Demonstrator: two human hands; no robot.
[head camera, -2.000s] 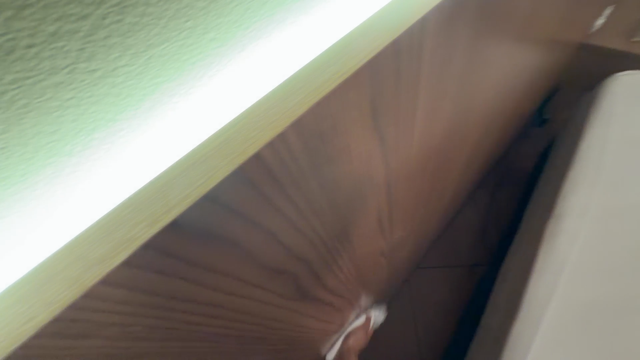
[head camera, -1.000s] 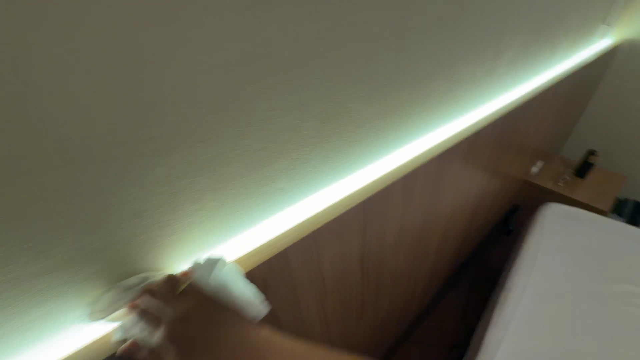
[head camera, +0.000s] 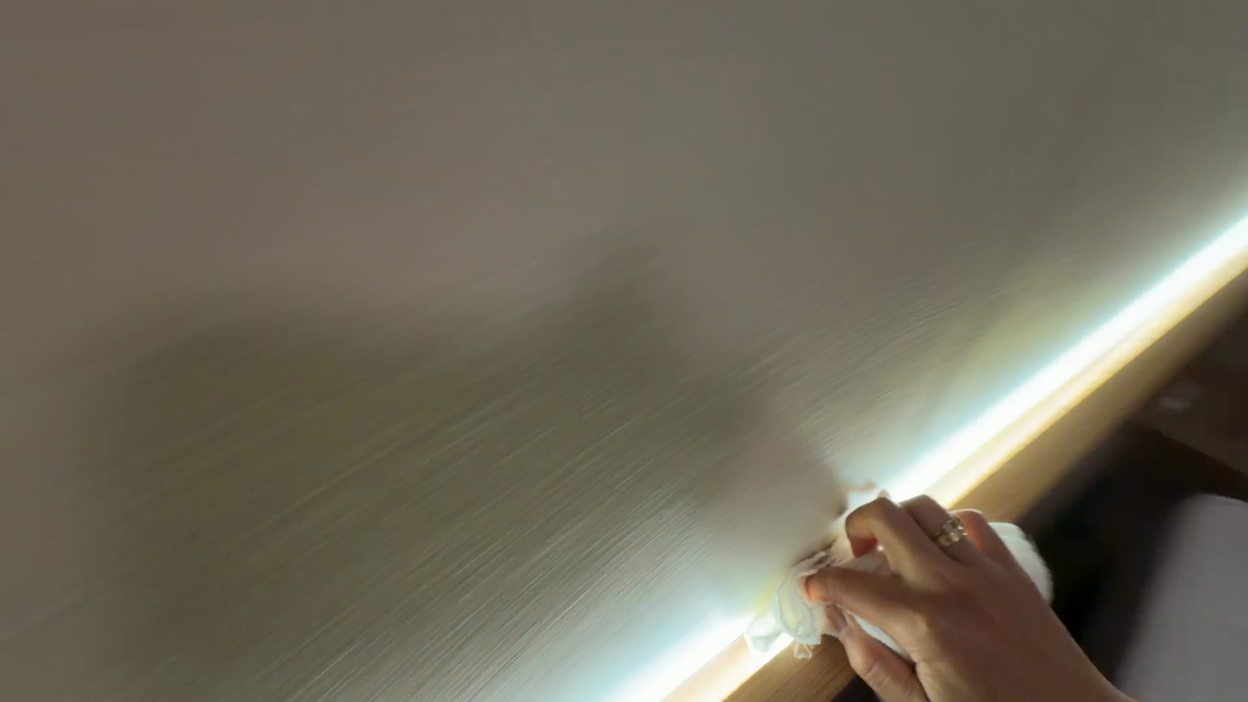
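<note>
My right hand (head camera: 941, 600) comes in from the lower right and grips a crumpled white cloth (head camera: 799, 604), with a ring on one finger. The cloth lies against the light-coloured top edge (head camera: 1014, 453) of a wooden panel, over the glowing light strip (head camera: 1082, 366), and covers a short stretch of it. Part of the cloth bulges out behind the fingers. My left hand is not in view.
A textured wall (head camera: 487, 244) rises behind the strip, with a broad soft shadow on it. A pale, blurred surface (head camera: 1189, 604) stands at the lower right, beside a dark gap below the panel.
Two seconds ago the cloth was low against the panel's wood face; a second ago my right hand had it at the lit top edge, where it still is. The view has swung strongly.
</note>
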